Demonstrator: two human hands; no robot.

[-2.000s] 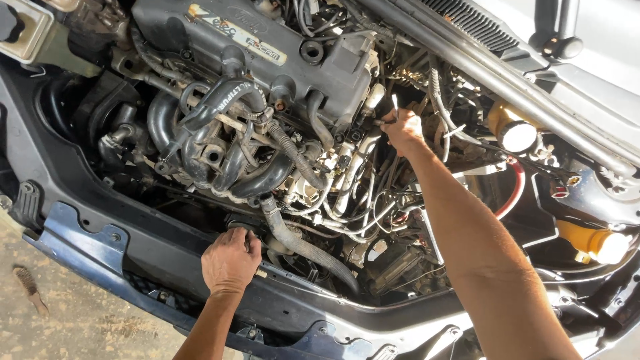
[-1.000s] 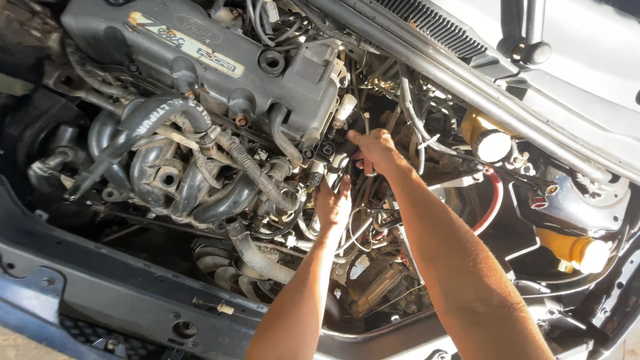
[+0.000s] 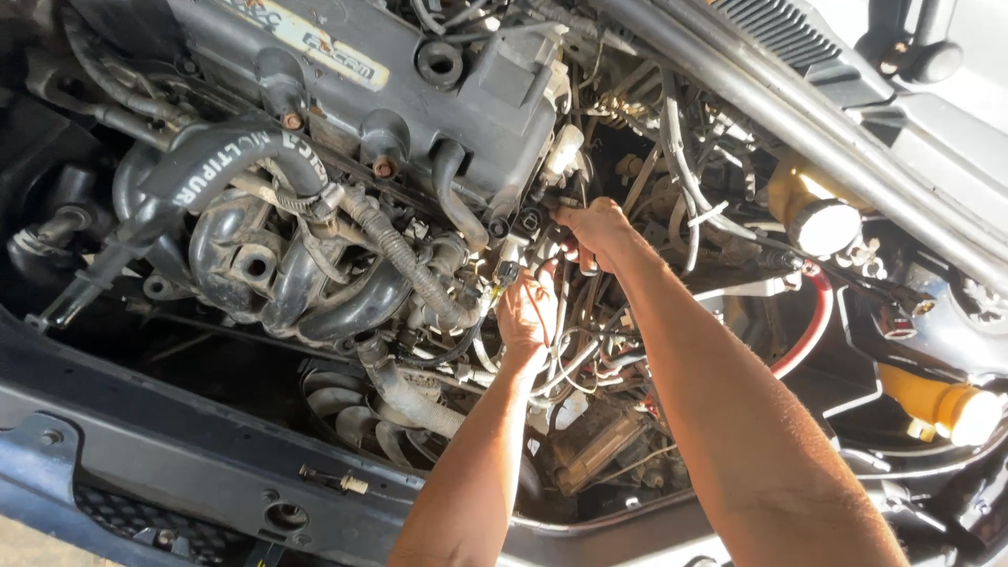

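Both of my hands are in the engine bay, beside the right end of the black plastic engine cover [image 3: 488, 102]. My left hand [image 3: 529, 307] has its fingers up among wires, just below a small black connector [image 3: 508, 272]; what it grips is hard to make out. My right hand [image 3: 594, 232] is curled beside the wiring, a little right of a round black connector [image 3: 529, 220], with a small tool handle [image 3: 587, 260] partly showing under the fingers. A pale plastic connector [image 3: 564, 150] stands above my hands. Their fingertips are partly hidden by shade and cables.
Black intake manifold runners [image 3: 354, 303] and a ribbed hose [image 3: 390, 244] lie to the left. Below them is a radiator fan [image 3: 346, 405]. A small fitting [image 3: 335, 479] rests on the front crossmember [image 3: 197, 449]. Yellow reservoirs [image 3: 929, 398] and a red hose [image 3: 811, 327] are at the right.
My left hand has moved from the front crossmember up to the wiring beside my right hand. The view has shifted closer to the engine.
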